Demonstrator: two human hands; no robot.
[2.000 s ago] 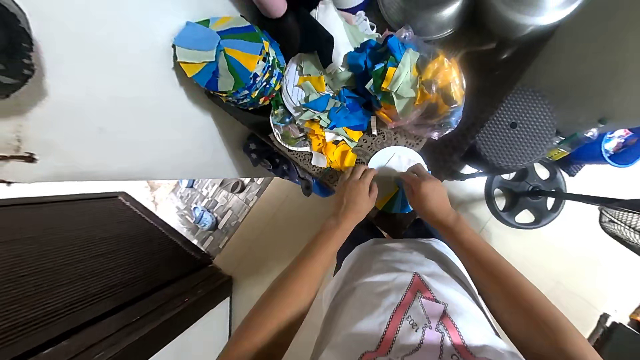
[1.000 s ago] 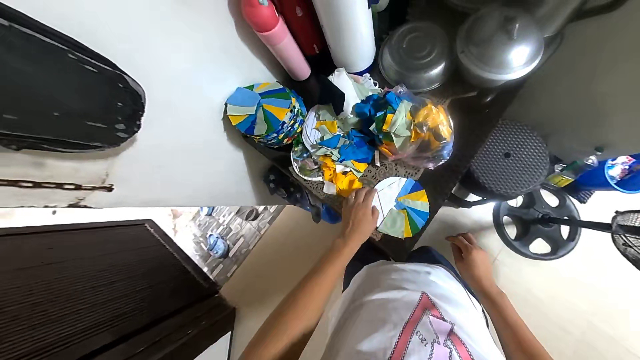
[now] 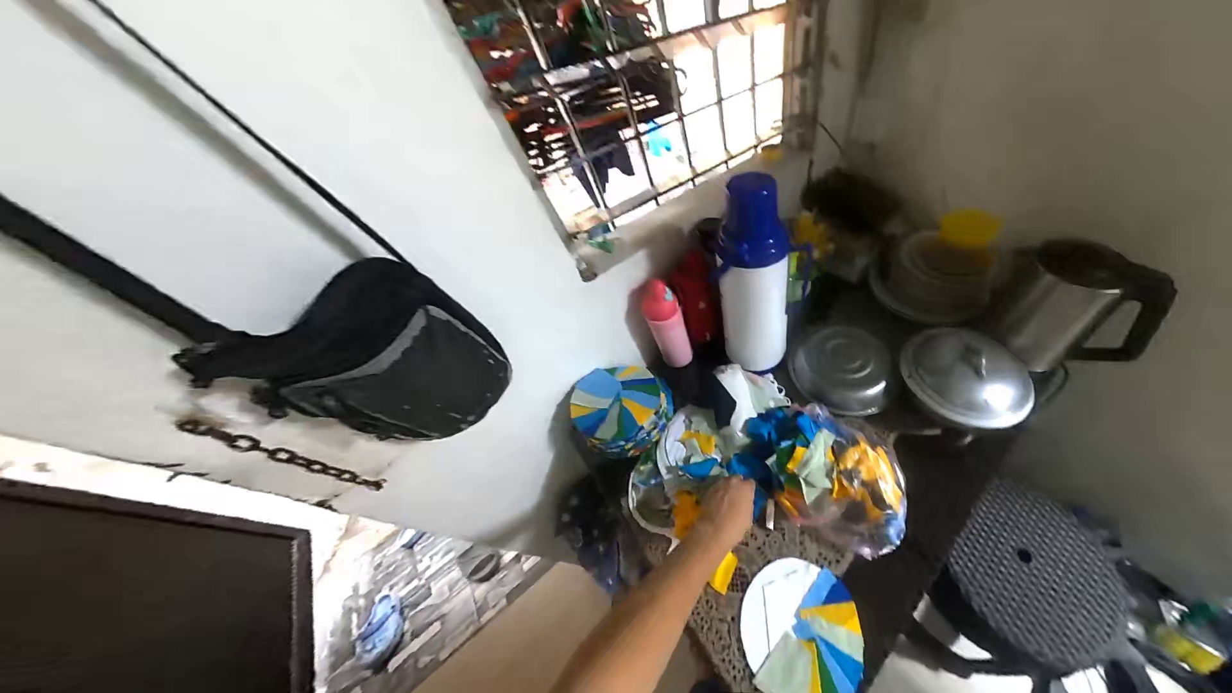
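Observation:
My left hand (image 3: 729, 510) reaches into a heap of blue, yellow and pale green fabric scraps (image 3: 770, 448); its fingertips are hidden among blue pieces, so any hold cannot be told. Nearer to me lies a white disc (image 3: 770, 606), partly covered with a fan of coloured wedges in blue, yellow and pale green. A stack of finished-looking round patchwork pieces (image 3: 621, 409) stands beyond the hand, against the wall. Right of the hand is a clear plastic bag (image 3: 871, 491) with yellow scraps. My right hand is out of view.
A pink bottle (image 3: 667, 324), a white and blue thermos flask (image 3: 754, 289), metal lids (image 3: 965, 377) and an electric kettle (image 3: 1078, 294) stand at the back. A black bag (image 3: 395, 356) hangs on the left wall. A dark perforated stool (image 3: 1039, 577) is at the right.
My left hand has moved from the disc to the scraps. My right hand, at the disc two seconds ago and off it one second ago, has left view. The view has tilted up.

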